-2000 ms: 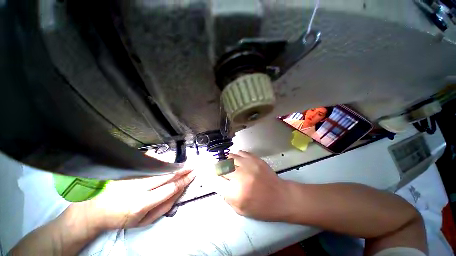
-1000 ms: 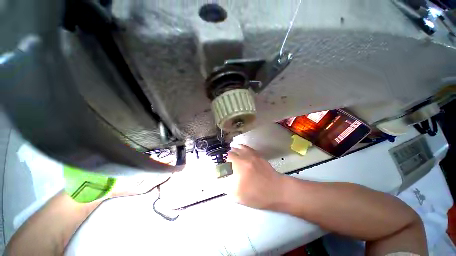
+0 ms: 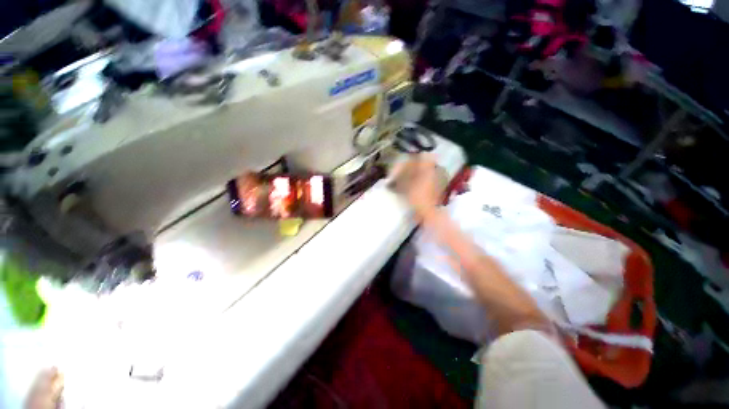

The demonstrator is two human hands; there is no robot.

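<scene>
My right hand is at the right end of the white machine table, blurred. The dark looped handles of scissors show just beyond its fingers; whether it touches or grips them cannot be told. My left hand is a small blurred part at the lower left edge, so its hold cannot be told. The sewing machine with blue lettering stands along the back of the table. White glare around the needle area hides any cloth there.
A lit smartphone leans under the machine arm, with a yellow pad by it. A green holder is at the far left. An orange-red crate with white pieces stands right of the table. Red cloth lies below.
The view has swung right and away from the machine head. My right hand has left the needle area for the table's right end. My left hand is now mostly out of view.
</scene>
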